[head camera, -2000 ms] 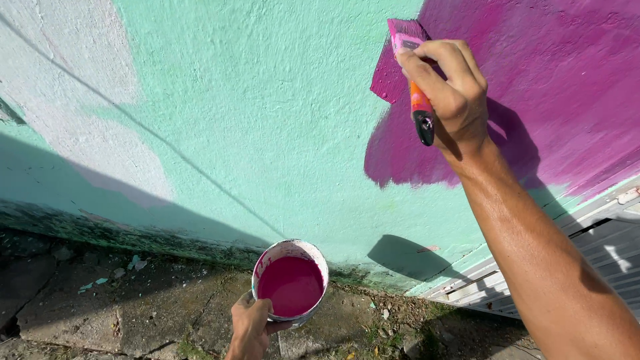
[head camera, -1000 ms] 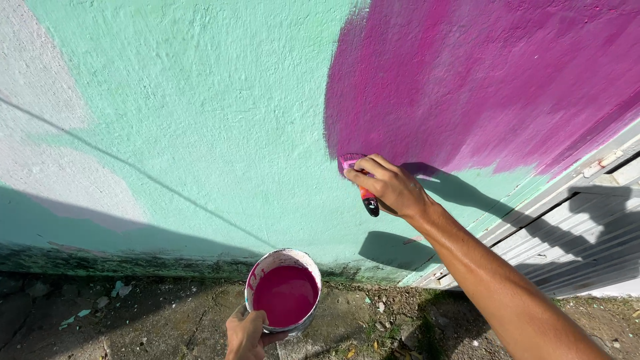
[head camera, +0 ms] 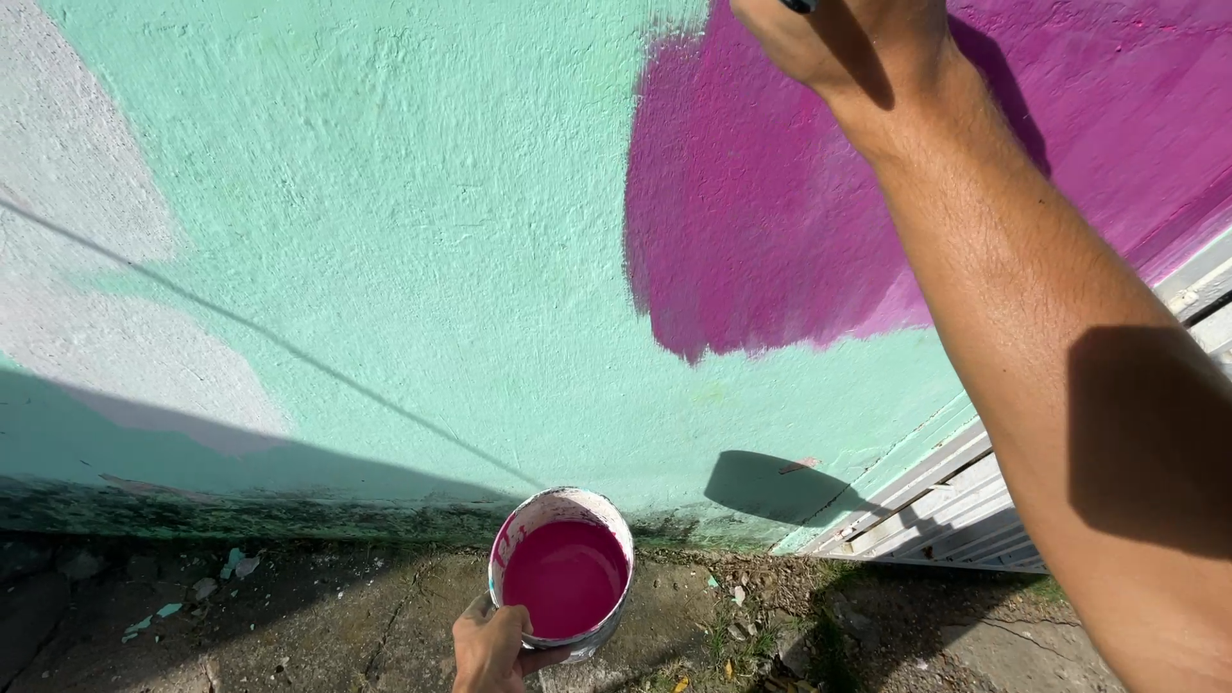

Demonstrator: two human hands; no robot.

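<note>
My left hand (head camera: pixel 496 647) grips the rim and side of a white plastic bucket (head camera: pixel 621 616) at the bottom centre. Magenta paint (head camera: pixel 566 579) fills part of it. At the top edge, over the magenta painted patch (head camera: pixel 760 212) on the wall, my right hand (head camera: pixel 852 38) is closed around a paintbrush; only the dark end of its handle (head camera: pixel 799 4) shows, and the bristles are out of view. The patch borders mint green wall (head camera: pixel 404 192), with a ragged lower edge.
A white slatted metal gate (head camera: pixel 953 505) stands at the right, partly behind my forearm. Cracked concrete ground (head camera: pixel 356 616) with paint flakes and weeds runs along the wall's foot. A pale painted area (head camera: pixel 87 192) lies at left. Shadows cross the wall.
My right hand has moved up from the patch's lower left edge to the top of the view. Magenta now covers more of the lower left area than two seconds ago. The left hand keeps the bucket.
</note>
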